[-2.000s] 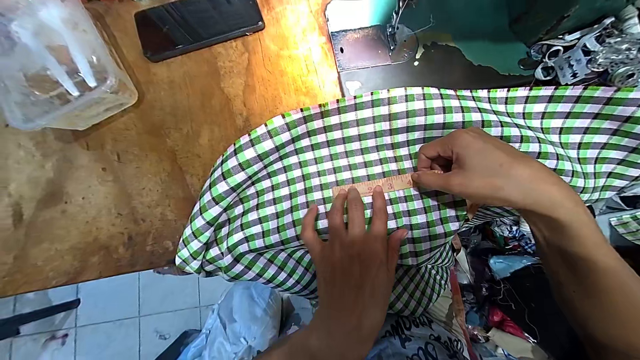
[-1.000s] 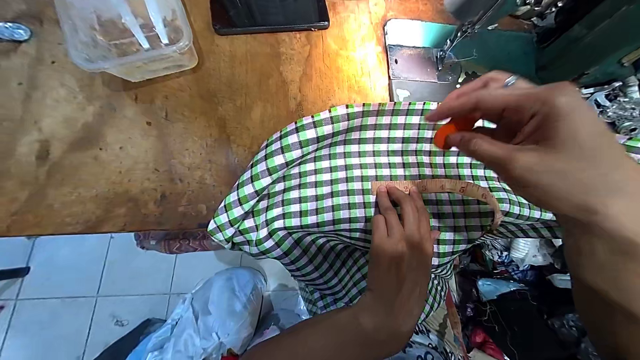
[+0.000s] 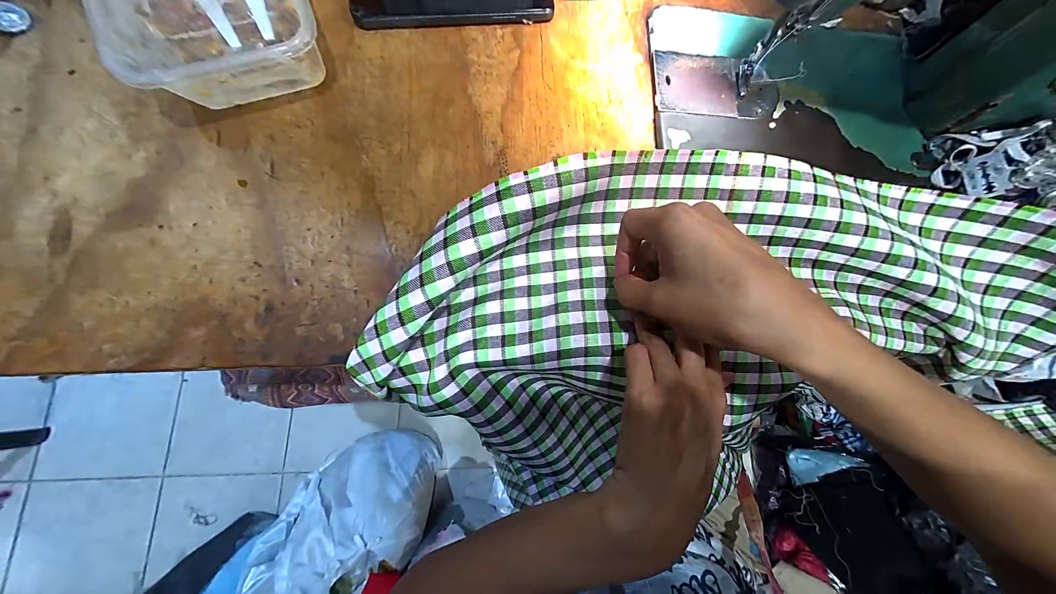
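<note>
A green, white and dark checked cloth (image 3: 528,305) lies over the edge of the wooden table and hangs down in folds at the front. My left hand (image 3: 672,412) rests on it near the middle, fingertips pressed down on the fabric. Just above, and touching or overlapping those fingertips, my right hand (image 3: 701,272) is bent with thumb and forefinger close together at the cloth. Whatever may be inside its pinch is hidden. The tape measure cannot be made out under the hands.
Behind the cloth stands a green sewing machine (image 3: 874,91), its needle area (image 3: 752,78) at upper right. A clear plastic container (image 3: 247,78) and a black phone (image 3: 454,12) are on the wooden table (image 3: 190,247). Plastic bags (image 3: 371,495) and scraps (image 3: 858,520) lie below.
My right hand, raised with a small orange object one second ago, has come down onto the cloth beside my left fingertips. The measuring tape, seen in both earlier frames, is out of sight.
</note>
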